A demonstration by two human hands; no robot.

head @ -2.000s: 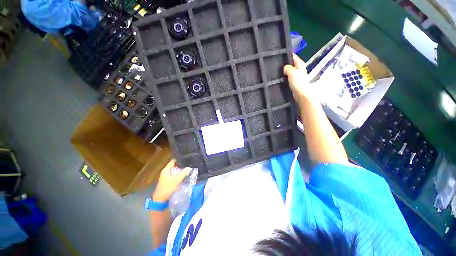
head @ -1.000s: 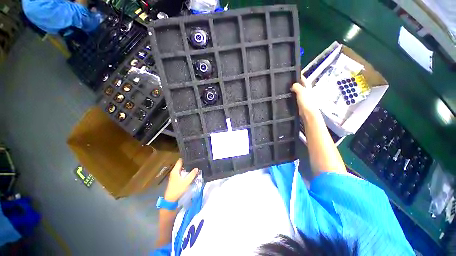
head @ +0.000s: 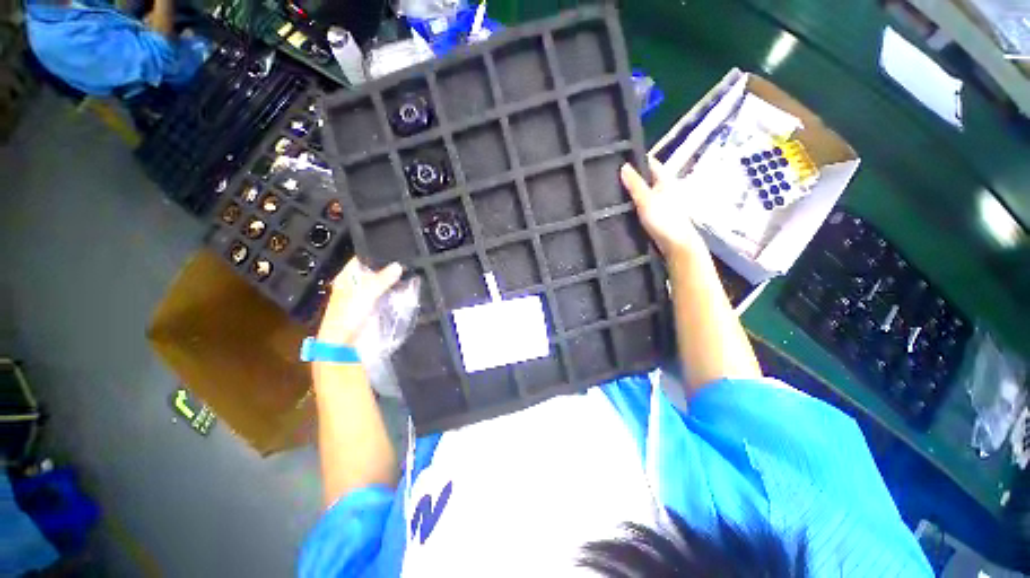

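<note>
A black compartment tray (head: 570, 231) is held up in front of my chest, tilted. Three round black parts (head: 427, 175) sit one below another in its second column from the left. A white label (head: 503, 332) with a thin white strip lies over lower pockets. The other visible pockets look empty. My left hand (head: 359, 296) grips the tray's left edge and also has a crinkly clear plastic bag (head: 392, 323) against it. My right hand (head: 661, 212) holds the right edge, its fingers partly hidden by the tray.
An open carton (head: 815, 215) with papers, a yellow item and black dots stands right on the green bench (head: 723, 34). A filled black tray (head: 875, 322) lies beyond it. Left are another parts tray (head: 296, 209), a large brown carton (head: 232, 350) and a person's blue sleeve (head: 96, 51).
My left hand has moved up the tray's left edge with the plastic bag. The tray has shifted slightly left and tilted from its more level pose. My right hand still holds the right edge.
</note>
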